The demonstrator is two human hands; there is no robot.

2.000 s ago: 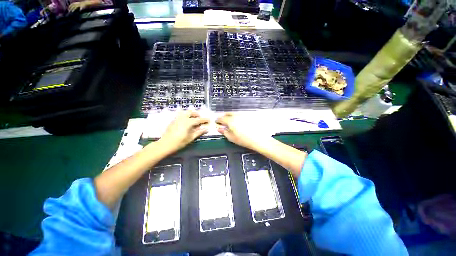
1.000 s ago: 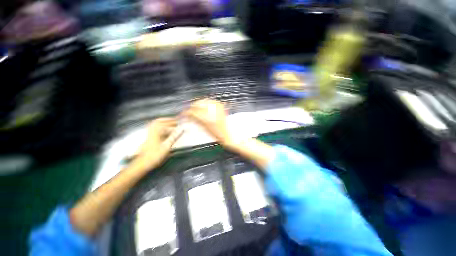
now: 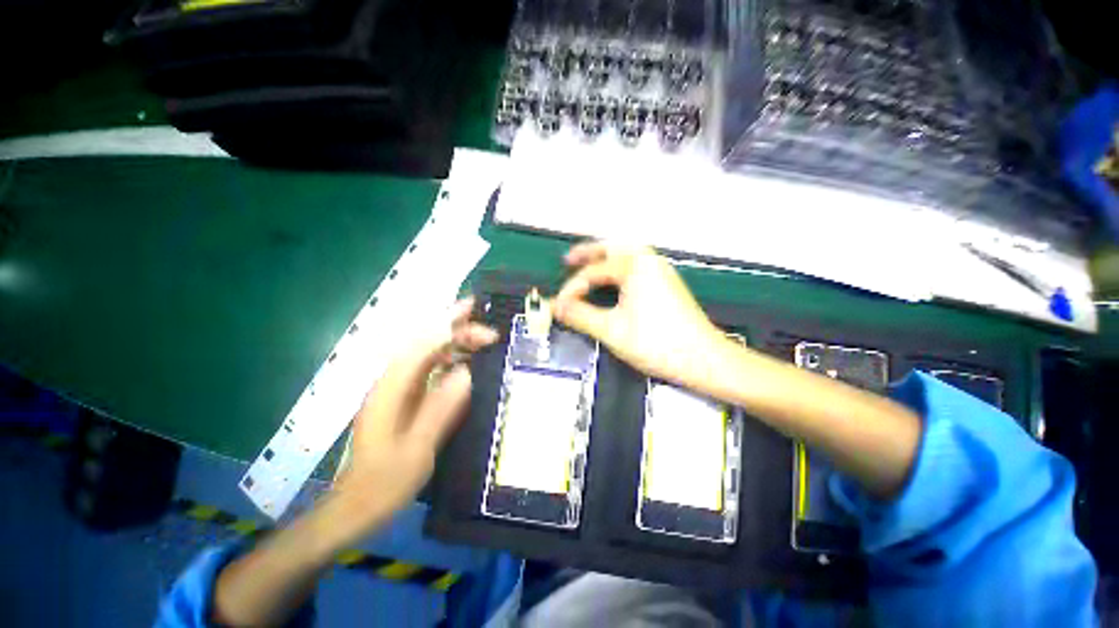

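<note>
The leftmost phone assembly lies in the black foam tray, with a white middle and dark top. A small pale piece stands out at its top end. My right hand is just right of that piece, fingers bent, fingertips close to it; whether they grip it I cannot tell. My left hand is left of the phone, slightly blurred, fingers apart and empty. A second phone lies to the right. A third phone is partly covered by my right forearm.
White liner strips lie left of the tray. Behind it are a white board with tweezers and a blue pick, and blister trays. A blue bin is cut off at right. Black stacked trays stand at back left.
My hands have moved from the white board back to the leftmost phone's top end and have separated. The view has turned down and left. The pale piece now shows at the phone.
</note>
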